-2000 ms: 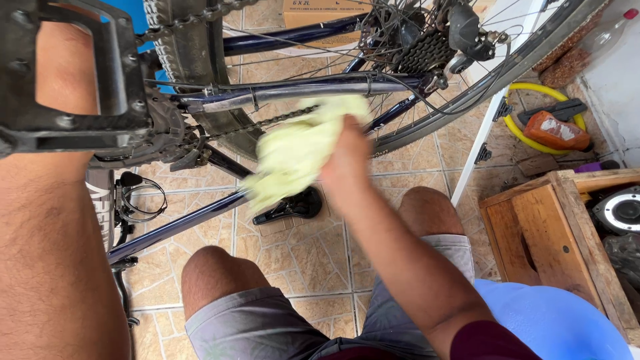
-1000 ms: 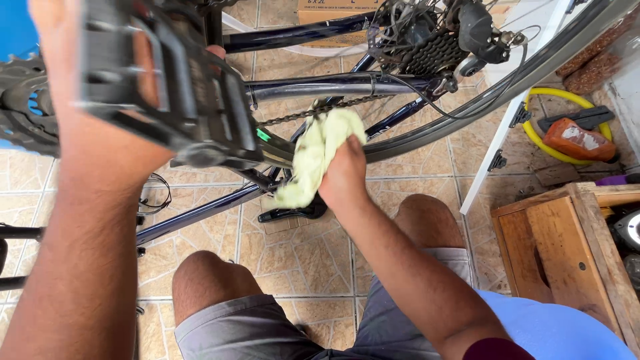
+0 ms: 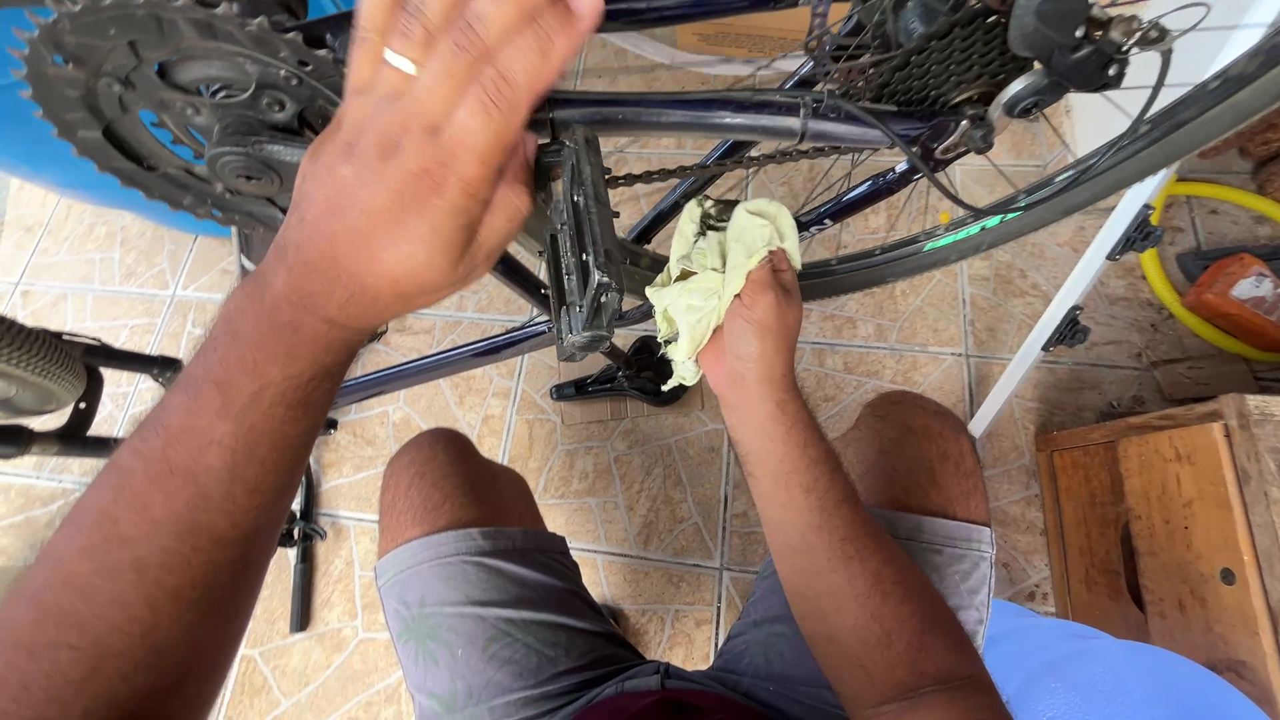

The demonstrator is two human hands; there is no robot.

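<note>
An upturned bicycle fills the top of the view, its saddle [image 3: 630, 375] down on the tiles. My right hand [image 3: 757, 325] grips a pale yellow-green cloth [image 3: 722, 262] with dark smudges, just below the bicycle chain [image 3: 735, 167] and right of the pedal [image 3: 580, 250]. My left hand [image 3: 430, 160], with a ring on one finger, is at the pedal's left side, in front of the crank; its fingertips run out of view at the top, and its hold on the pedal is hard to tell. Left of it are the toothed chainrings [image 3: 180, 110]; the rear cassette [image 3: 940, 60] is at upper right.
The rear tyre [image 3: 1090, 190] curves across the right. Beyond it are a white metal bar [image 3: 1070, 310], a yellow hose [image 3: 1160, 270] and an orange object [image 3: 1237, 300]. A wooden cabinet [image 3: 1180, 530] and a blue rounded surface [image 3: 1110, 670] lie at lower right. A cardboard box [image 3: 745, 35] is behind the frame.
The pedal and my left hand have moved to the right, and the crank has turned. My right hand keeps hold of the cloth near the chain. The chainrings show more fully now.
</note>
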